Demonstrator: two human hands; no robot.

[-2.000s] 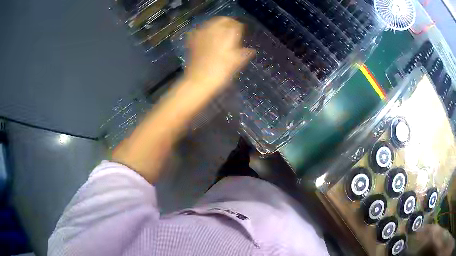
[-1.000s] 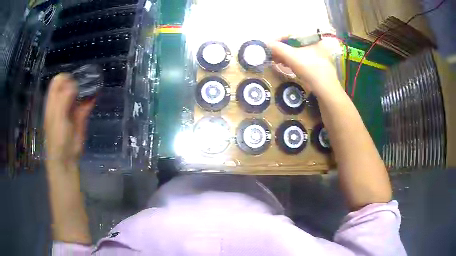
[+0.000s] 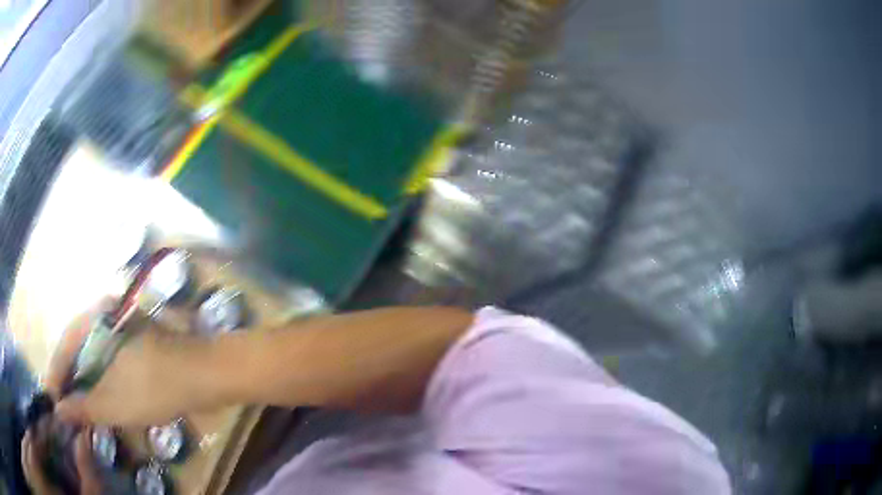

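Note:
My right hand (image 3: pixel 135 377) reaches in from the right at the lower left and is closed on a slim test probe (image 3: pixel 95 356); its red lead (image 3: pixel 143 278) runs up from it. My left hand (image 3: pixel 85 469) is partly visible at the lower left edge, blurred, with its fingers around a dark speaker driver (image 3: pixel 60 447). The probe's front end is near that driver; contact cannot be told. Below and beyond the right hand is the packing tray with brown card (image 3: pixel 218 450). Silver-centred drivers (image 3: pixel 222 309) lie in it, partly hidden by the hand and forearm.
Green bench mat (image 3: pixel 319 145) with yellow tape (image 3: pixel 300 172) lies beyond the tray, with a bright green label (image 3: pixel 237 75). Brown cardboard (image 3: pixel 208 24) is at the upper left. Ribbed clear tray stacks (image 3: pixel 532 184) stand beside the bench edge. Grey floor shows at the right.
The view has swung right and tilted. My left hand has moved from above the source tray to the packing tray, beside my right hand. The source tray is out of view.

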